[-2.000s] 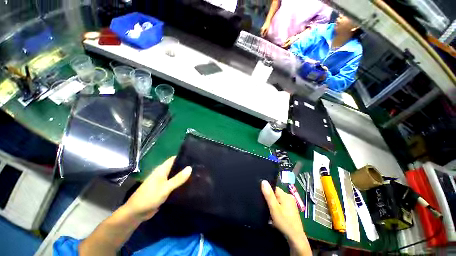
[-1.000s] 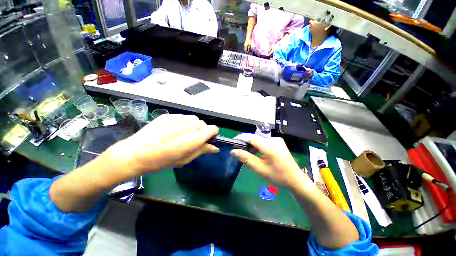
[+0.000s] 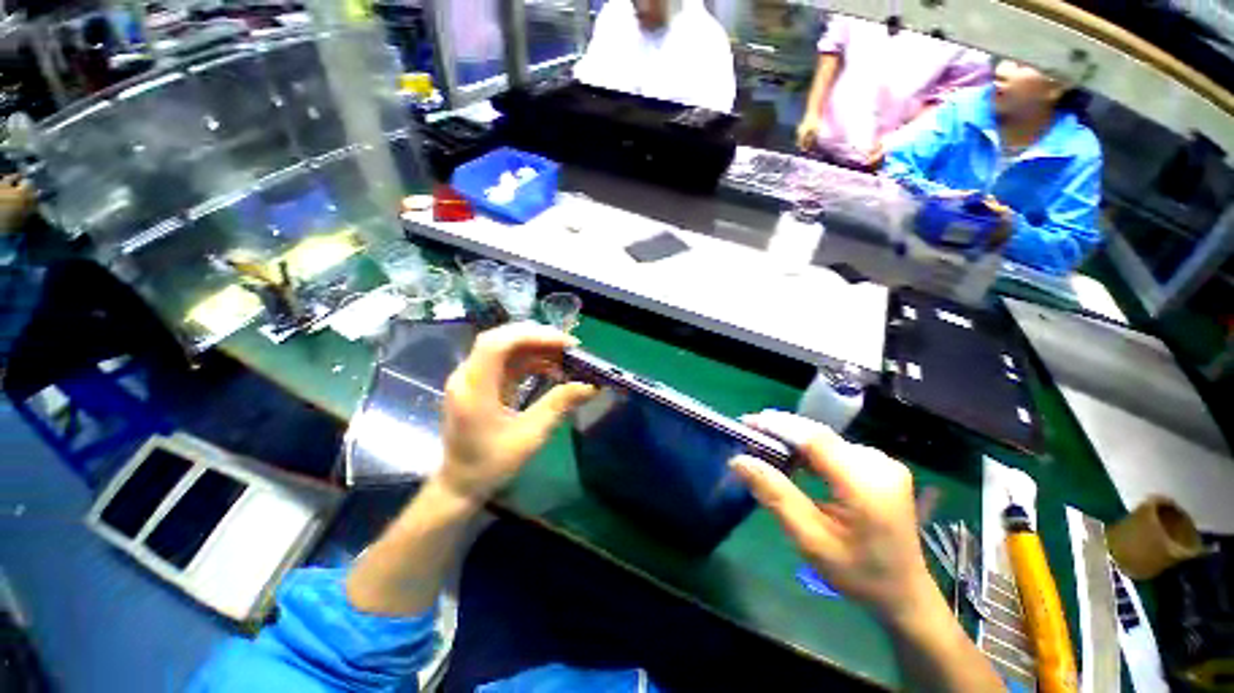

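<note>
A black tablet (image 3: 663, 467) stands on edge above the green mat, its thin edge facing up and its dark bluish face towards me. My left hand (image 3: 508, 413) pinches the left end of the top edge between thumb and fingers. My right hand (image 3: 846, 508) pinches the right end of the same edge. The tablet's far face is hidden. A small blue pick (image 3: 817, 582) lies on the mat, partly behind my right hand.
Wrapped panels (image 3: 403, 406) lie left, with clear cups (image 3: 512, 288) behind. A bottle (image 3: 831, 397) and black panel (image 3: 958, 366) are back right. An orange tool (image 3: 1039, 609), strips and brown roll (image 3: 1154, 538) lie right. A white tray (image 3: 257, 548) is low left. People are opposite.
The tablet has gone from lying nearly flat to standing on edge. Since the last frame, my hands have moved apart along its top edge. The view has swung left.
</note>
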